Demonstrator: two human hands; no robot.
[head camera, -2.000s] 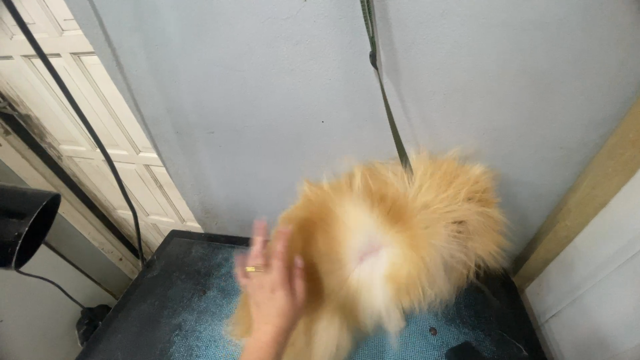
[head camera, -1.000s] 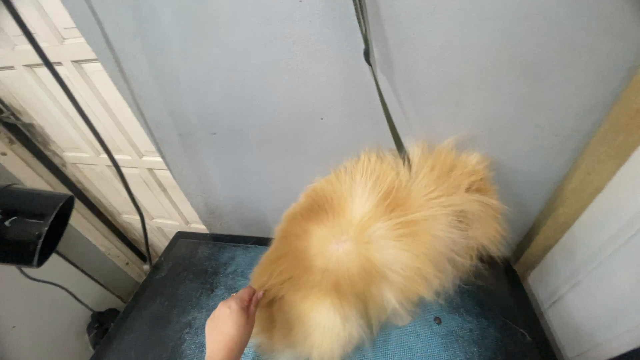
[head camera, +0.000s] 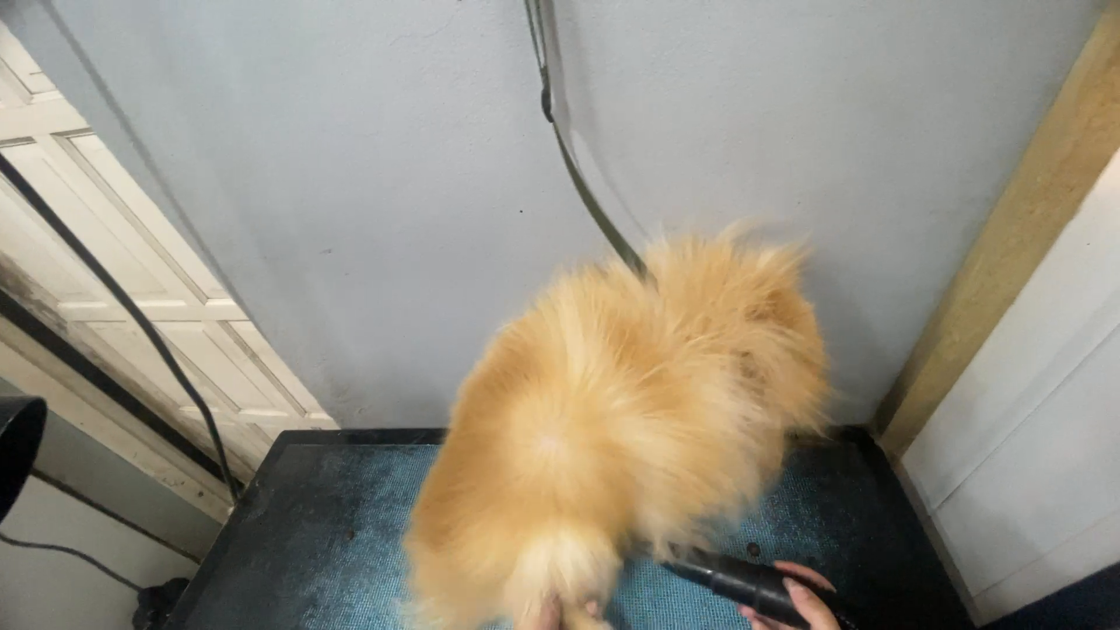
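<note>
A fluffy golden dog (head camera: 595, 394) stands on the textured blue mat of a black-edged grooming table (head camera: 306, 525), its head away to the right. Its coat is parted in a pale whorl on the back. At the bottom edge, my left hand (head camera: 553, 612) grips the fur at the dog's rear; only some fingers show. My right hand (head camera: 801, 597) holds a black dryer nozzle (head camera: 731, 579), whose tip is near the lower side of the coat. A dark green strap (head camera: 588, 197) runs down the wall to the dog's neck area.
Behind the table rises a grey wall (head camera: 350, 192). At left are a white panelled door (head camera: 131, 227), a hanging black cable (head camera: 131, 306) and a black cylindrical object (head camera: 19, 446) at the frame's edge. A wooden post (head camera: 1006, 219) and a white panel (head camera: 1041, 420) stand at right.
The right hand and the black nozzle have come into view at the lower right. My left hand has moved from the dog's left side to its rear at the bottom edge.
</note>
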